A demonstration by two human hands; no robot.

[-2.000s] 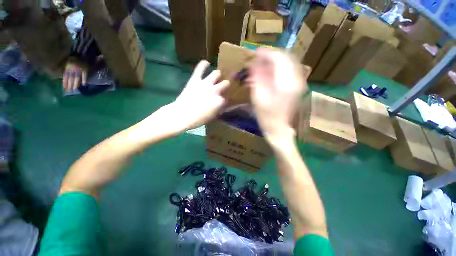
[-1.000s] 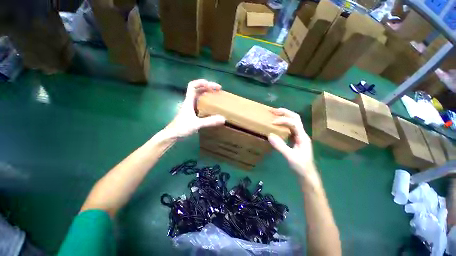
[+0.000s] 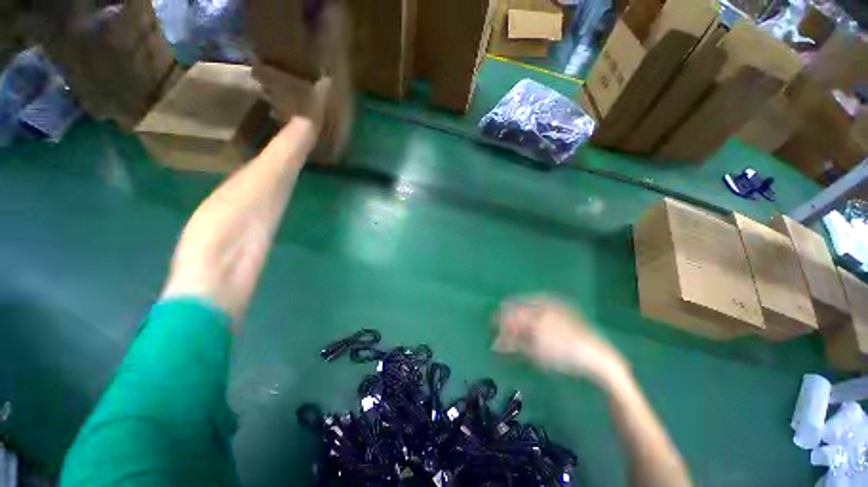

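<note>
A heap of coiled black cables (image 3: 419,418) with small white ends lies on the green bench at the bottom centre. My left arm reaches to the upper left. My left hand (image 3: 317,109) is blurred in front of tall brown cartons, and its grip cannot be told. My right hand (image 3: 538,333) is blurred above the bench, just beyond the right part of the heap; whether its fingers are closed cannot be told. A closed brown box (image 3: 205,114) stands left of my left hand; contact is unclear.
Closed boxes (image 3: 704,271) stand in a row at right. A clear-wrapped dark bundle (image 3: 539,122) lies at the far side near open cartons (image 3: 642,81). Small dark items (image 3: 750,184) lie farther right. A white roll (image 3: 811,411) and white crumpled wrap (image 3: 845,447) lie at lower right.
The box between my hands is no longer there. My hands have moved apart, the left to the upper left, the right nearer the cables. A closed box now shows at upper left. The view has shifted.
</note>
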